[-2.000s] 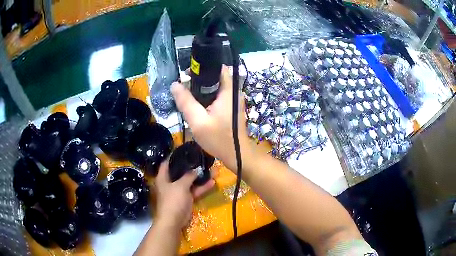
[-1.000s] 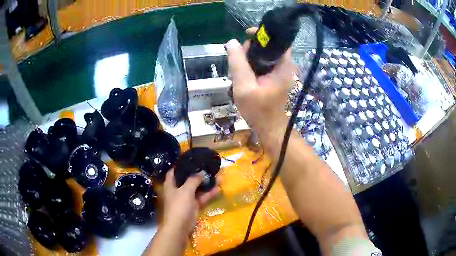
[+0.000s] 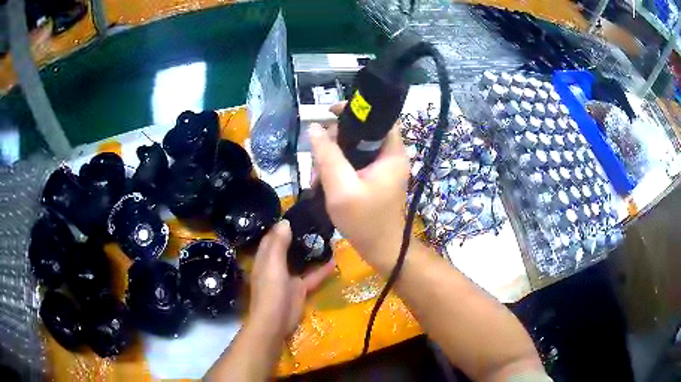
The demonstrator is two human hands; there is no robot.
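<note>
My right hand (image 3: 366, 179) is closed around the thick black electric screwdriver (image 3: 373, 112) with its yellow label. The screwdriver tilts, its cord end up and to the right and its lower end down at the housing. My left hand (image 3: 280, 268) holds a round black housing (image 3: 310, 235) just above the orange-taped bench, with a small light part showing in it. The screwdriver's tip is hidden behind my right hand and the housing, so contact cannot be told. The black cord (image 3: 407, 242) hangs across in front of my right forearm.
Several black housings (image 3: 142, 233) cluster at the left. A clear bag (image 3: 270, 112) stands beside the pale screw feeder (image 3: 328, 71). Wired motors (image 3: 455, 179) lie in a pile at the right, then a blister tray (image 3: 556, 171) of silver-white parts and a blue bin (image 3: 597, 134). A black tote (image 3: 582, 328) is lower right.
The screwdriver has moved from above the feeder's right side down and left to the housing in my left hand. The view has shifted a little. My left hand still holds the housing.
</note>
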